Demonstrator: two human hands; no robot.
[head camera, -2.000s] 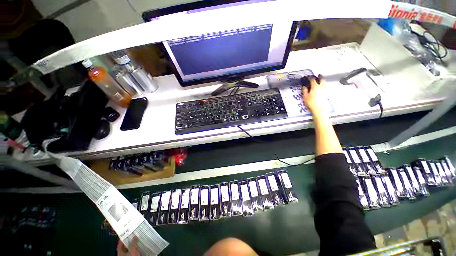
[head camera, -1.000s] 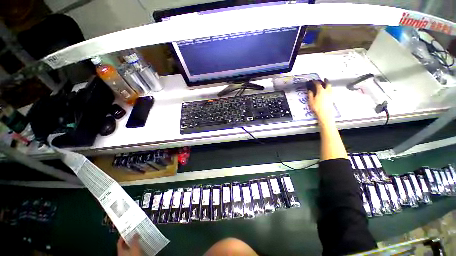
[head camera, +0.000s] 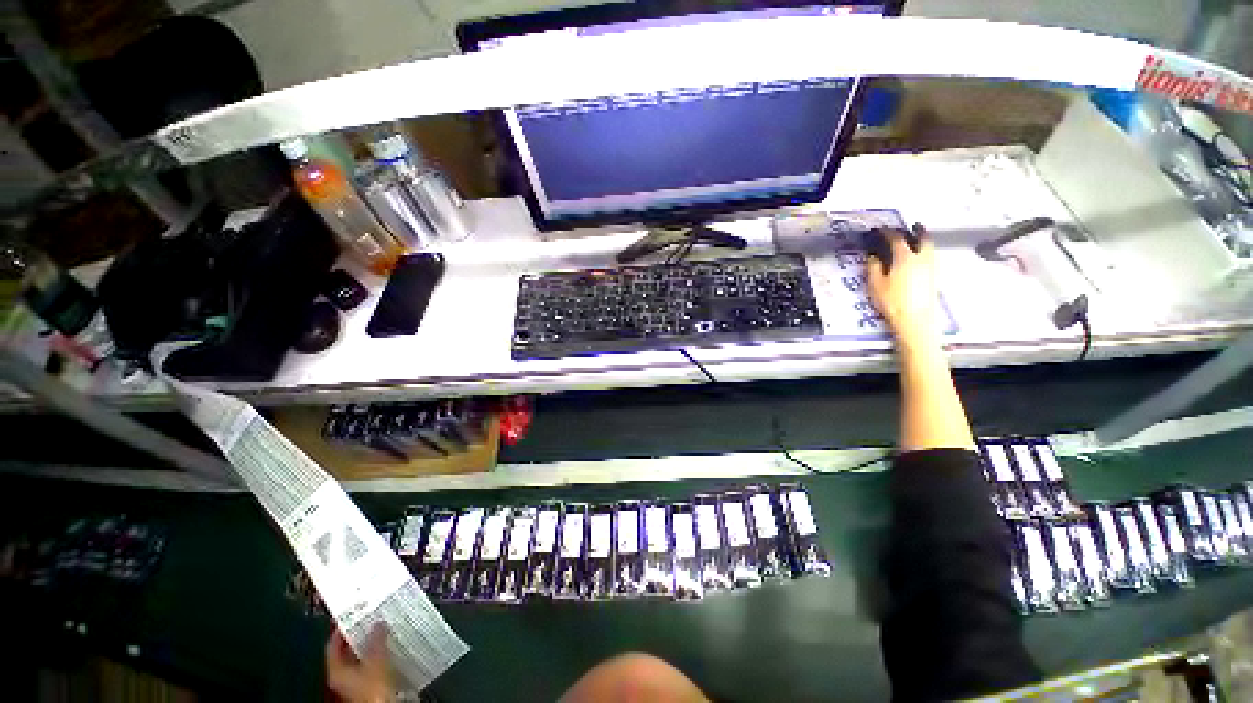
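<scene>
My right hand (head camera: 900, 286) rests over the black mouse (head camera: 890, 245) on the pale patterned pad (head camera: 845, 291), right of the keyboard (head camera: 667, 305). My left hand (head camera: 360, 669), at the bottom edge and partly cut off, holds the lower end of a long white printed strip (head camera: 323, 529). The strip runs up to a bulky black device (head camera: 254, 309) at the left end of the shelf. The monitor (head camera: 687, 144) shows a dark blue window with a pale border; its text is unreadable.
Slim black wrapped units (head camera: 629, 547) stand in rows on the green surface, with more at right (head camera: 1099, 549). A brown tray (head camera: 467, 451) sits under the shelf. A phone (head camera: 407, 294), bottles (head camera: 344, 206), a scanner (head camera: 1051, 268) and a white crossbar (head camera: 770, 58) also show.
The whole view has shifted, so the shelf items sit a little further right in the picture. My right hand stays on the mouse and my left hand keeps the strip.
</scene>
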